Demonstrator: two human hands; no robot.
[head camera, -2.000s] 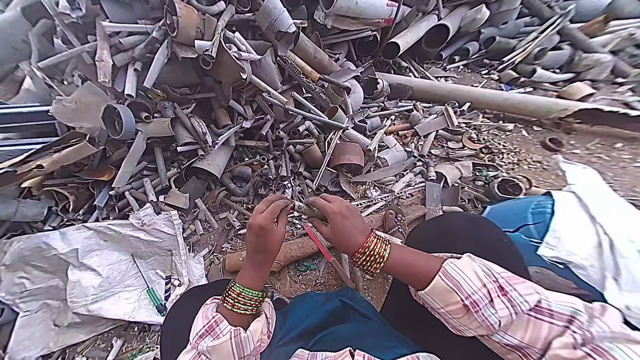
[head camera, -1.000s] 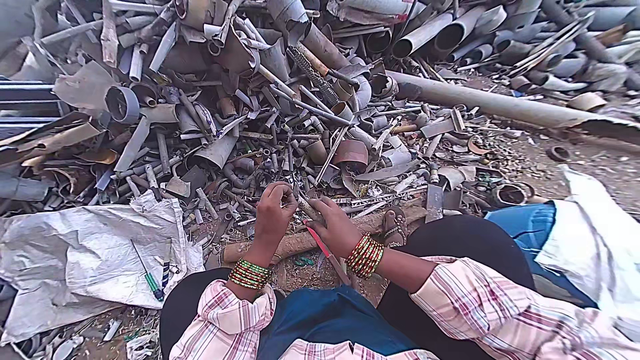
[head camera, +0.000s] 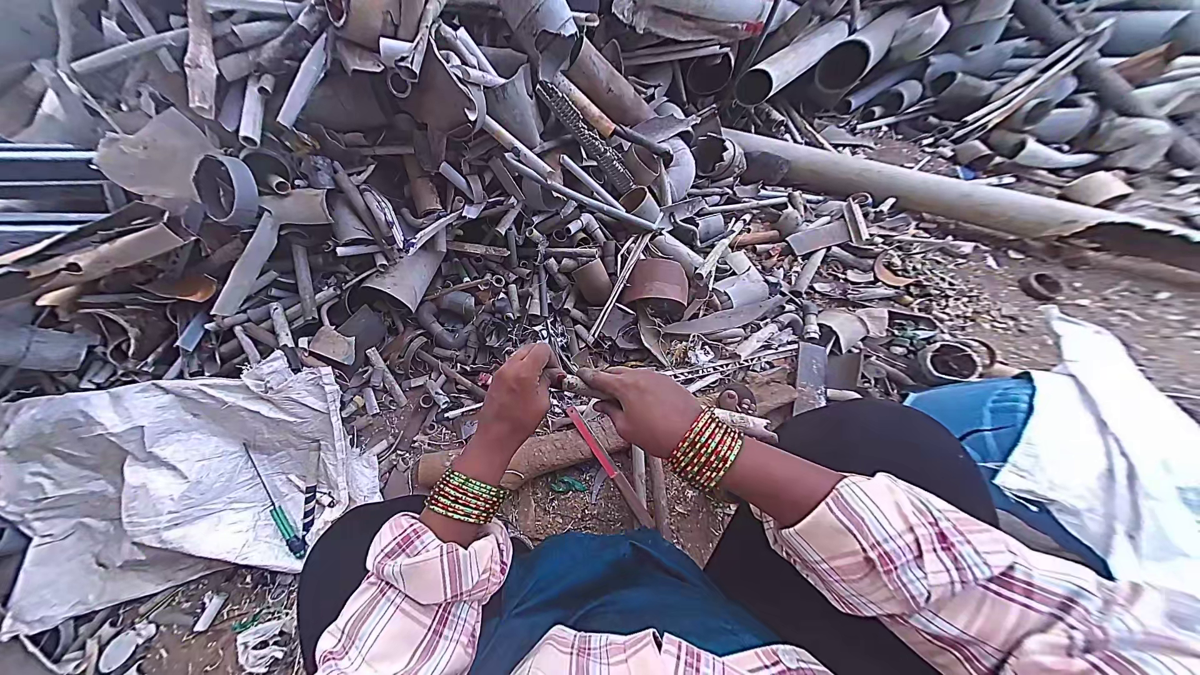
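Note:
My left hand (head camera: 517, 390) is closed on one end of a small, slender piece that I cannot identify, in front of the scrap heap. Close on its right, my right hand (head camera: 647, 407) grips a short pipe-like piece (head camera: 570, 382), whose end shows between the two hands. A pale pipe (head camera: 747, 422) emerges at the right hand's wrist side; whether it is the same piece I cannot tell. Just below the hands, a red flat tool or strip (head camera: 592, 439) leans over a thick brown log or pipe (head camera: 544, 457) on the ground.
Ahead rises a heap of scrap plastic pipes (head camera: 656, 284). A long grey pipe (head camera: 900, 187) lies to the right. On a white woven sack (head camera: 187, 459) at the left rests a green-handled screwdriver (head camera: 283, 527). Another white sack (head camera: 1097, 450) lies at the right over blue cloth (head camera: 980, 409).
Both hands stay close together at the same spot, with small shifts of the fingers and of the piece between them. The view has tilted slightly.

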